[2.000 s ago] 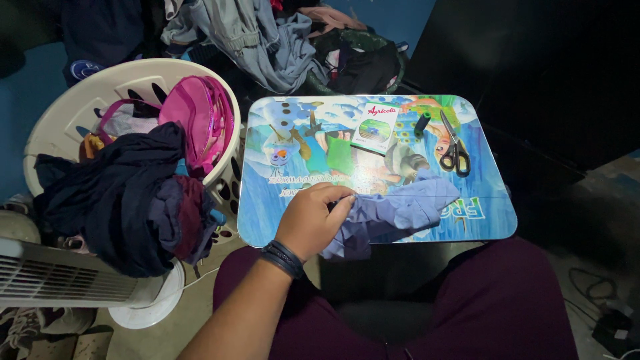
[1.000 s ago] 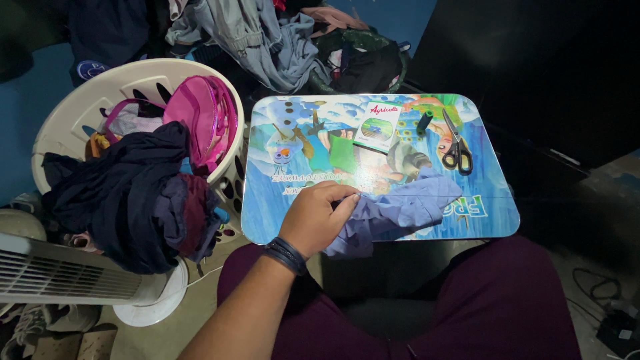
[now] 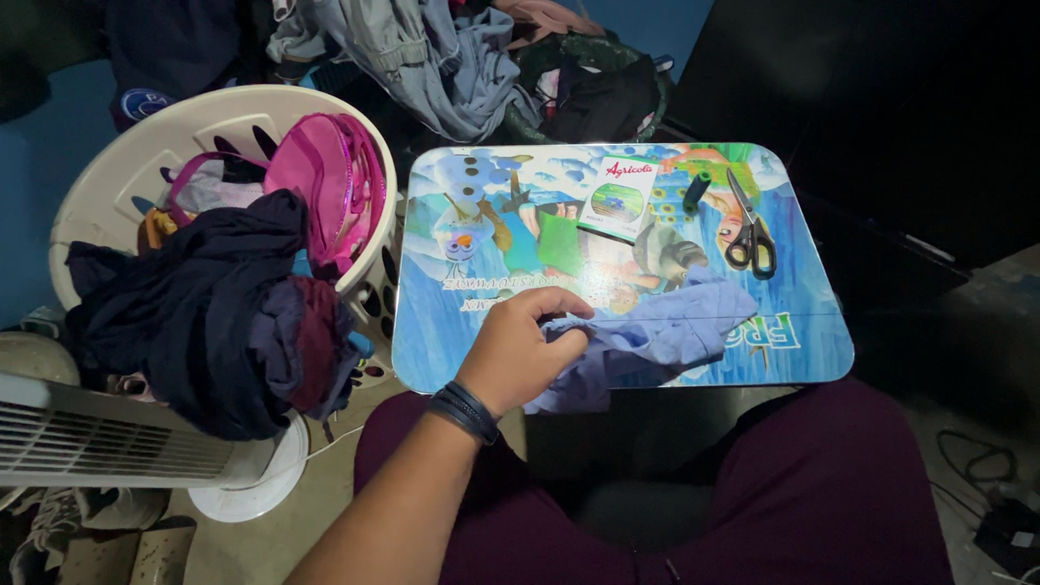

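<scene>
My left hand (image 3: 532,341), with dark bands at its wrist, pinches the left end of a light blue cloth (image 3: 658,325) at the near edge of a printed lap table (image 3: 455,349). A thin dark thread runs from the cloth near my fingertips out to the right, past the table's edge. My right hand is out of view. On the far part of the table lie a small white and green packet (image 3: 619,199) bearing writing, a dark green thread spool (image 3: 697,192) and black-handled scissors (image 3: 749,236), blades pointing away.
At the left stands a cream laundry basket (image 3: 370,244) heaped with clothes and a pink bag (image 3: 313,187). A white tower fan (image 3: 122,439) is in front of it. More clothes (image 3: 439,65) lie beyond the table. Cables (image 3: 975,463) are on the floor at the right.
</scene>
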